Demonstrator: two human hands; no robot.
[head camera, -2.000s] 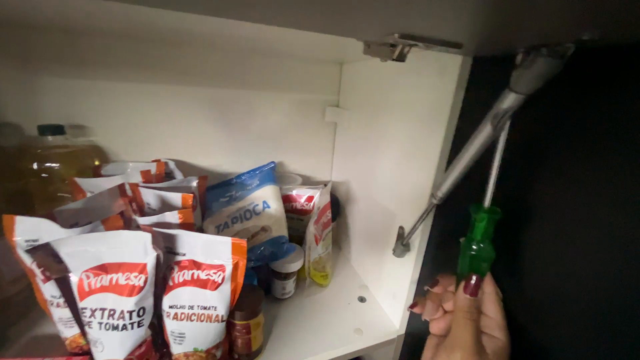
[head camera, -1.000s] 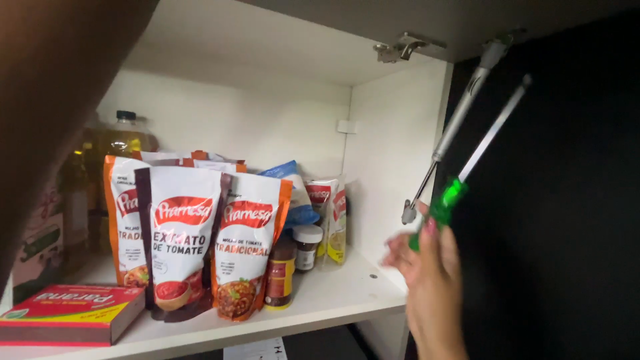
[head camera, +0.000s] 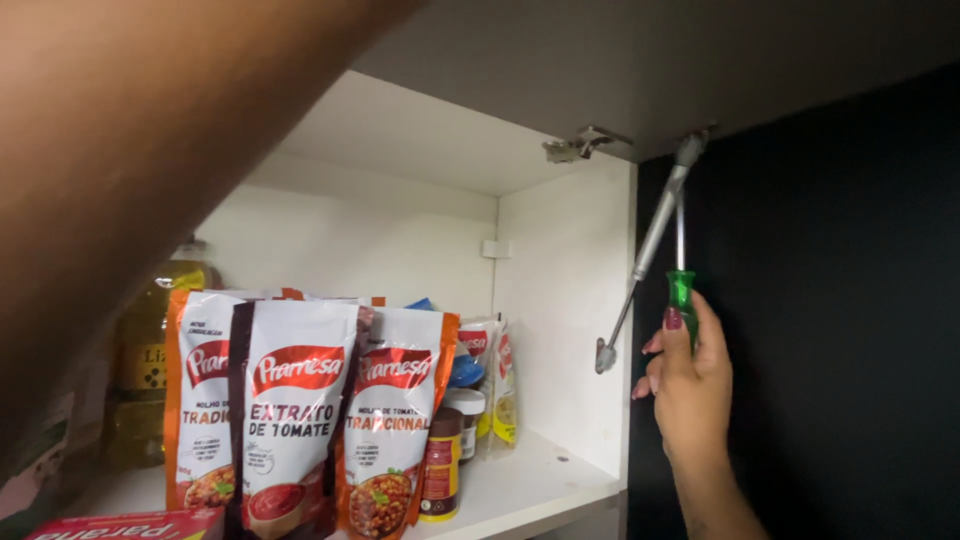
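My right hand grips the green handle of a screwdriver, which points upward. Its metal shaft runs up behind the upper part of a gas strut, and its tip is hidden near the strut's upper mount on the raised cabinet door. The strut's lower end joins a bracket on the cabinet's white side wall. A metal hinge sits left of the upper mount. A raised forearm, blurred and close, crosses the upper left; my left hand is out of view.
On the white shelf stand several tomato sauce pouches, a brown and yellow container, a jar with a white lid and bottles of yellow oil. A red box lies at the front left. A dark wall is at right.
The screwdriver, tilted with its tip visible beside the strut one second ago, now stands nearly upright with its shaft behind the strut. The forearm covers more of the upper left.
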